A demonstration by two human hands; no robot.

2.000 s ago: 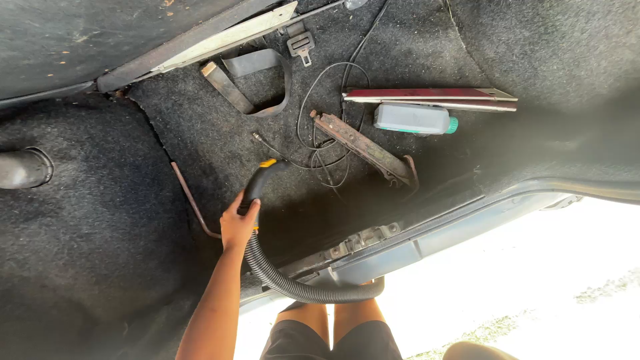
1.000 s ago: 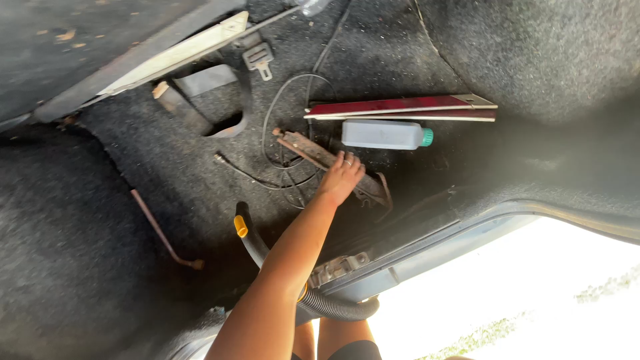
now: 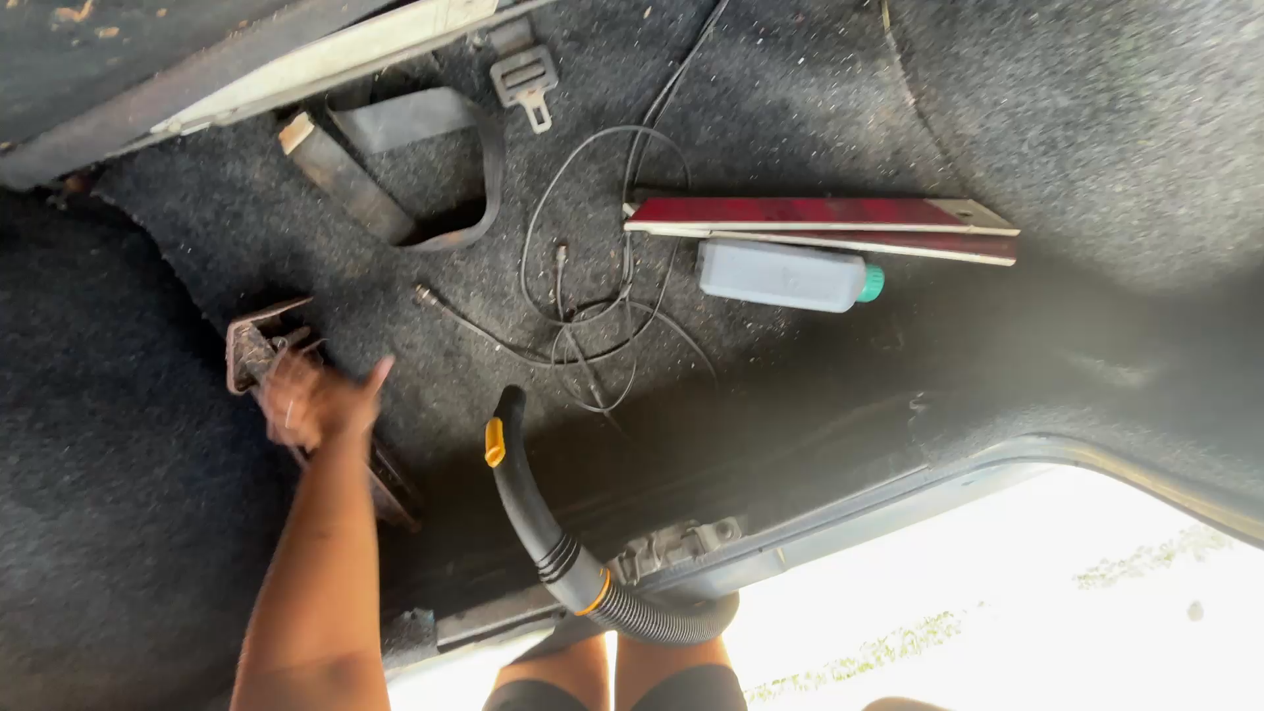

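Note:
My left hand (image 3: pixel 321 400), blurred, lies over a rusty metal car jack (image 3: pixel 254 351) at the left of the carpeted trunk floor. Its thumb sticks out to the right and its fingers are over the jack; whether they grip it is unclear. Right of the hand, a black vacuum hose (image 3: pixel 528 513) with a yellow-orange tab (image 3: pixel 495 441) rests upright over the trunk sill, held by no hand. A thin black cable (image 3: pixel 523 227) lies in loops on the carpet (image 3: pixel 464 346). My right hand is out of view.
A seat belt strap (image 3: pixel 405 123) and metal belt tongue (image 3: pixel 525 84) lie at the upper left. Red-and-white reflective strips (image 3: pixel 820 215) lie above a pale plastic bottle (image 3: pixel 780 275) with a green cap. The metal latch (image 3: pixel 676 548) sits at the sill.
My left hand let go of the hose, went to the jack in the middle, and is now at the left. The jack has moved from beside the cable to the left side.

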